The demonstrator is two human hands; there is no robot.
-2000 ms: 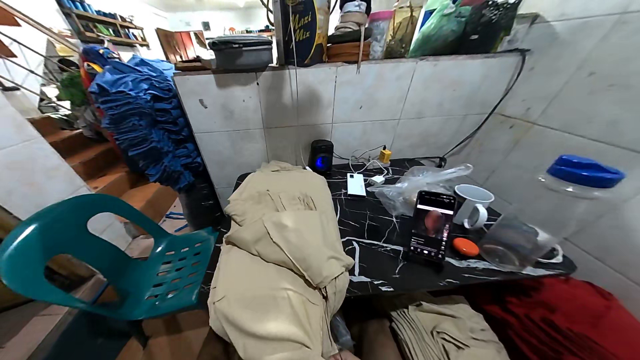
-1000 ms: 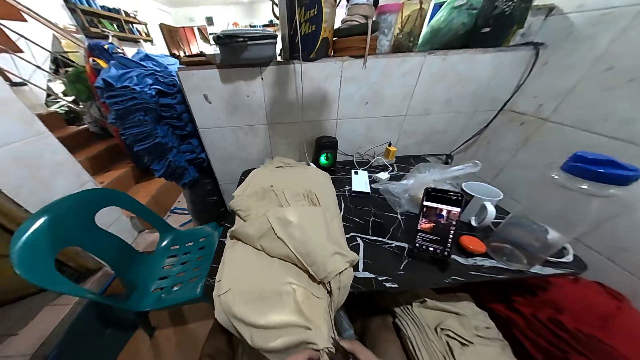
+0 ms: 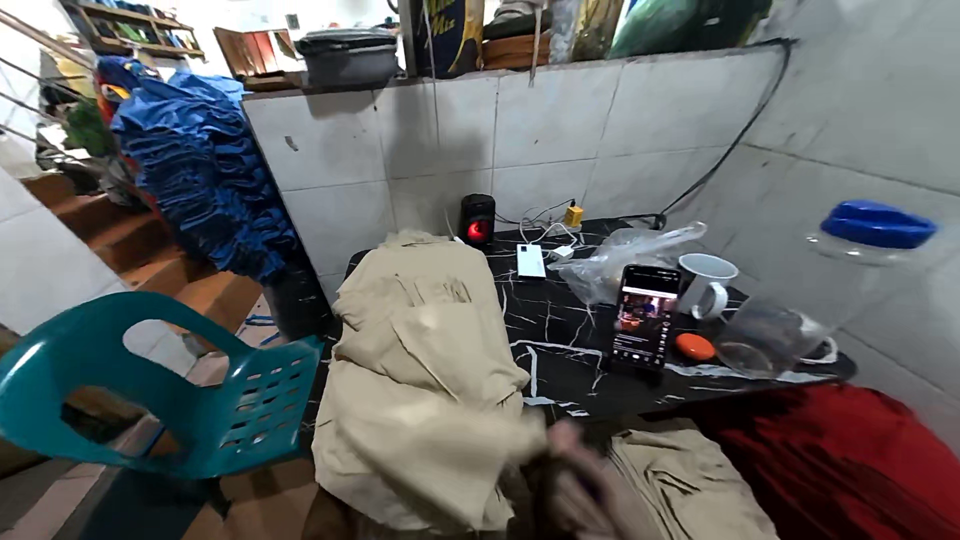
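Note:
A thick pile of beige cloth (image 3: pixel 431 352) lies over the left part of the black marble-patterned table and hangs over its front edge. My right hand (image 3: pixel 581 480), blurred, is at the lower middle, with its fingers at the raised, blurred right corner of the top cloth, which they appear to pinch. My left hand cannot be seen; the cloth or the lower frame edge may hide it. More folded beige cloth (image 3: pixel 686 480) lies to the right of my right hand, beside dark red cloth (image 3: pixel 847 450).
On the table (image 3: pixel 555 375) are a lit phone (image 3: pixel 645 319), a white mug (image 3: pixel 705 285), an orange lid (image 3: pixel 695 346), a clear jug (image 3: pixel 765 337), a plastic bag (image 3: pixel 607 262), a white power bank (image 3: pixel 530 262) and a small speaker (image 3: pixel 477 220). A green plastic chair (image 3: pixel 255 405) stands left.
Both hands showed at the cloth's lower edge one second ago; now only the right is seen, farther right and higher. The top cloth's lower right part has lifted toward it.

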